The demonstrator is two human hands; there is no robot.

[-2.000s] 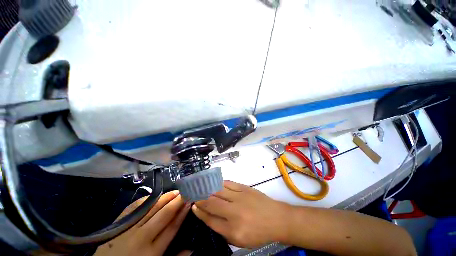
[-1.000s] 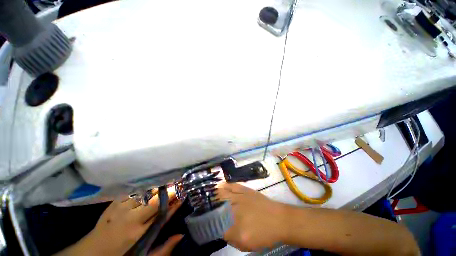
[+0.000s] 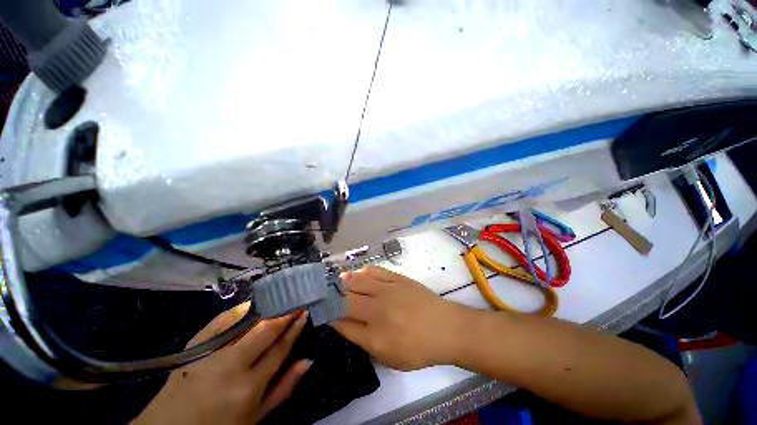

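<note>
Dark fabric (image 3: 340, 369) lies under the needle area, its corner showing on the white table between my hands. Dark cloth with faint thin stripes (image 3: 108, 328) spreads to the left. My left hand (image 3: 232, 365) lies on the fabric, fingers stretched forward and thumb apart. My right hand (image 3: 390, 319) is to its right, fingers bent and close together at the fabric's edge. The grey ribbed dial (image 3: 290, 290) and a small grey-blue piece (image 3: 329, 304) cover fingertips. The needle and presser foot cannot be made out. Whether either hand grips the cloth is hidden.
The white sewing machine head (image 3: 249, 108) fills the upper view. A curved bar (image 3: 149, 363) crosses in front at left. Yellow-and-red-handled scissors (image 3: 550, 303) lie right of my right hand, near a tan strip (image 3: 627, 231). A white cable (image 3: 710, 257) loops at the table's right end.
The view has shifted, so the machine's blue stripe and side lettering show fully again. My left thumb and a dark fabric corner now show clearly between the hands. Both hands remain near the dial.
</note>
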